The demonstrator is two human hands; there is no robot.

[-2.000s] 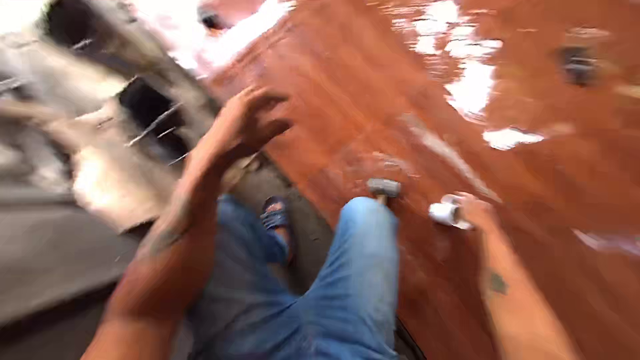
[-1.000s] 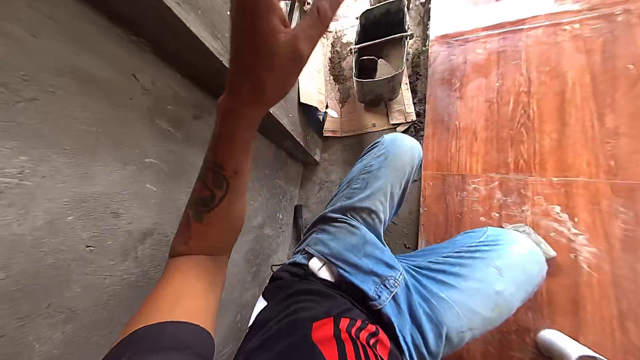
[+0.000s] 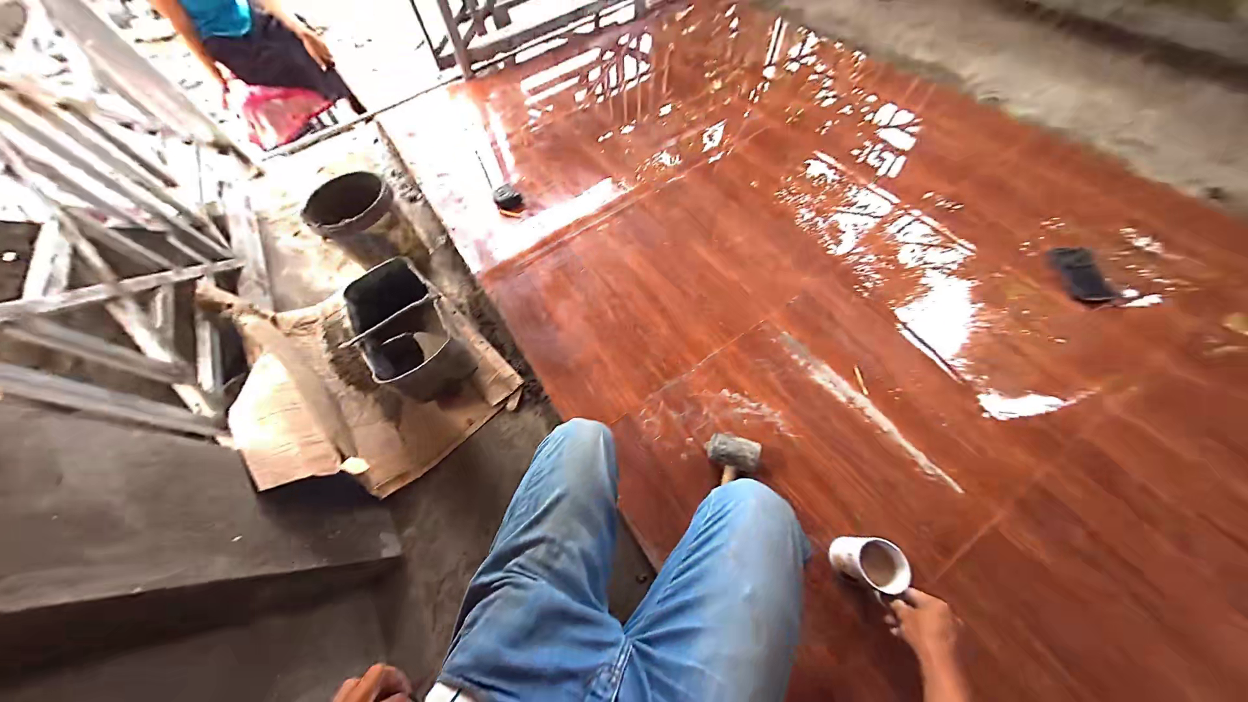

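My right hand (image 3: 924,624) grips the handle of a white mug (image 3: 871,565), tilted so that its brownish inside shows, above the glossy reddish-brown tiles (image 3: 673,292). My left hand (image 3: 375,684) is at the bottom edge, partly cut off and near my hip; whether it holds anything cannot be seen. A mallet with a grey head (image 3: 733,452) lies on the tiles just beyond my knee, most of its handle hidden by my leg. A long pale smear (image 3: 868,409) runs across the tiles to the right of the mallet.
Dirty buckets (image 3: 349,210) and a cut container (image 3: 414,356) stand at the left, the latter on cardboard (image 3: 292,439). Concrete steps (image 3: 195,526) are lower left. A dark phone-like object (image 3: 1080,275) and a tape measure (image 3: 507,199) lie on the tiles. A person (image 3: 263,49) is beyond.
The view has swung from my legs and the concrete back over the tiled floor. My left arm, raised in both earlier frames, is now low at the bottom edge.
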